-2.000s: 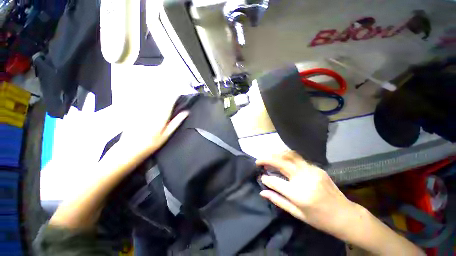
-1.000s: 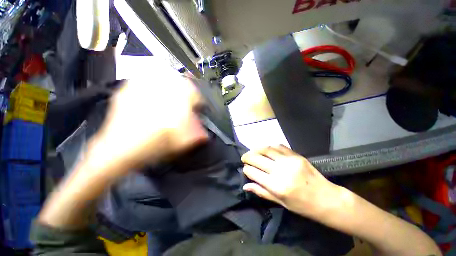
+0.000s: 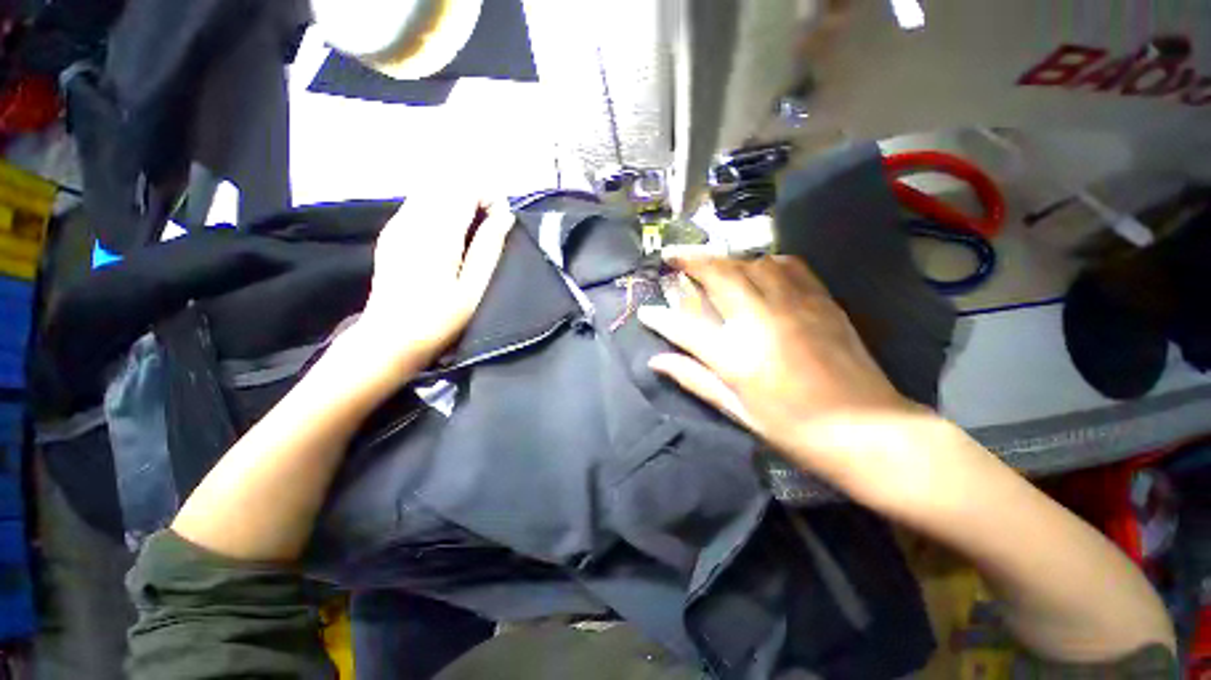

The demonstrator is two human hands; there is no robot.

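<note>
The large dark garment point(image 3: 531, 438) is spread over the table's front part and hangs down towards my lap. Its upper edge lies at the presser foot point(image 3: 652, 229). A zip-like dark line with a pale edge crosses the garment, with pale strips near it. My left hand point(image 3: 432, 286) lies on the cloth left of the needle area, thumb apart from the fingers. My right hand point(image 3: 764, 332) has its fingertips on the cloth just in front of the presser foot, with fine reddish threads beside them. Whether the fingers pinch the cloth is hard to tell.
A flat dark panel point(image 3: 857, 239) lies right of the needle. Beyond it are scissors with red and blue handles point(image 3: 976, 193) and a black round base point(image 3: 1118, 332). The machine head point(image 3: 930, 80) is above. Dark cloth point(image 3: 173, 106) hangs at upper left; blue and yellow crates point(image 3: 20, 279) stand left.
The garment has been turned and spread out flatter to the left. My left hand has settled on it after a blurred movement. My right hand has moved up to the presser foot.
</note>
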